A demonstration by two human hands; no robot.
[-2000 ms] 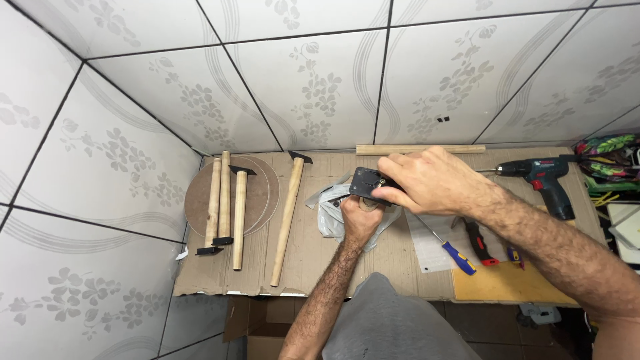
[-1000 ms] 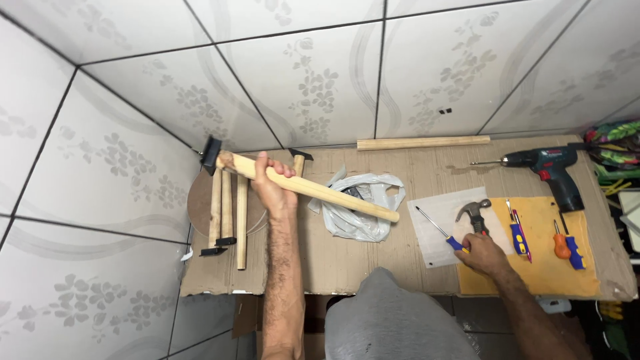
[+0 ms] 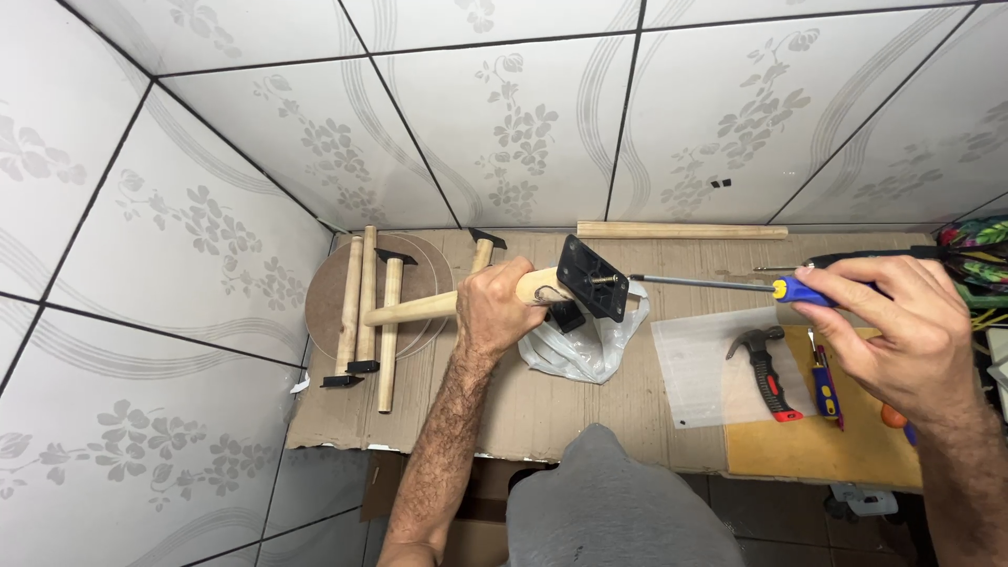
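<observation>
My left hand (image 3: pixel 496 305) is closed around a tapered wooden leg (image 3: pixel 417 308), raised over the bench. On the leg's thick end sits a black plastic mounting plate (image 3: pixel 592 279), tilted towards the right, with a brass-coloured screw (image 3: pixel 605 279) standing out of its middle. My right hand (image 3: pixel 898 323) grips a screwdriver (image 3: pixel 803 290) by its blue and yellow handle. The screwdriver's shaft points left, its tip a little right of the screw and near the plate's edge. Below the plate lies a white plastic bag (image 3: pixel 587 354) with a black part (image 3: pixel 567 316) in it.
Several wooden legs with black plates (image 3: pixel 390 339) lie at the left over round boards (image 3: pixel 327 291). A bare wooden rod (image 3: pixel 681 230) lies along the wall. On the right are a claw hammer (image 3: pixel 764 370), another screwdriver (image 3: pixel 824 386), a yellow envelope (image 3: pixel 787 453) and a partly hidden drill (image 3: pixel 843 258).
The hammer my right hand touched now lies let go, and that hand has taken the blue and yellow screwdriver up from the bench. My left hand has turned the leg so its plate faces right.
</observation>
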